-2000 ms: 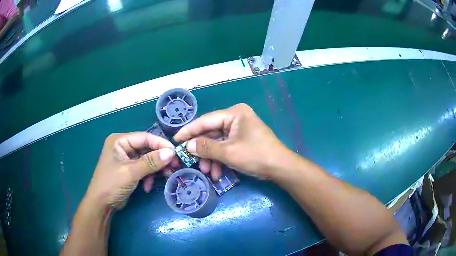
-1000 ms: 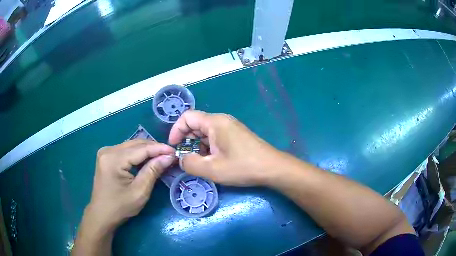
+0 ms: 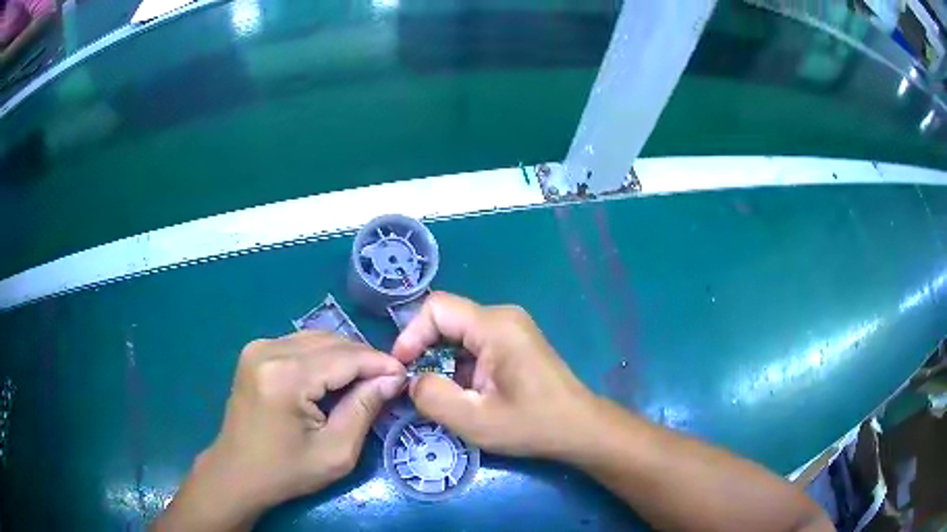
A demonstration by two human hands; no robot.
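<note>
A small green circuit board [image 3: 436,362] is held between the fingertips of my right hand [image 3: 498,379]. My left hand [image 3: 312,410] has its thumb and forefinger pinched together at the board's left end; what they pinch is too small to tell. One grey housing [image 3: 395,258] has its round spoked head near the white rail. A second grey housing [image 3: 429,457] has its round head below my hands, with thin reddish wires inside. Their handles cross under my hands and are partly hidden; one handle end shows above my left hand.
The housings lie on the glossy green bench top [image 3: 727,301]. A white rail [image 3: 280,227] with a white post [image 3: 633,94] runs behind them, with a darker green belt [image 3: 312,114] beyond. An open carton [image 3: 877,473] stands at lower right. A pink sleeve [image 3: 23,21] shows at top left.
The board has turned between my fingertips since the earliest frame. My hands and the housings appear lower and farther right, as the rail and post have also shifted in the view.
</note>
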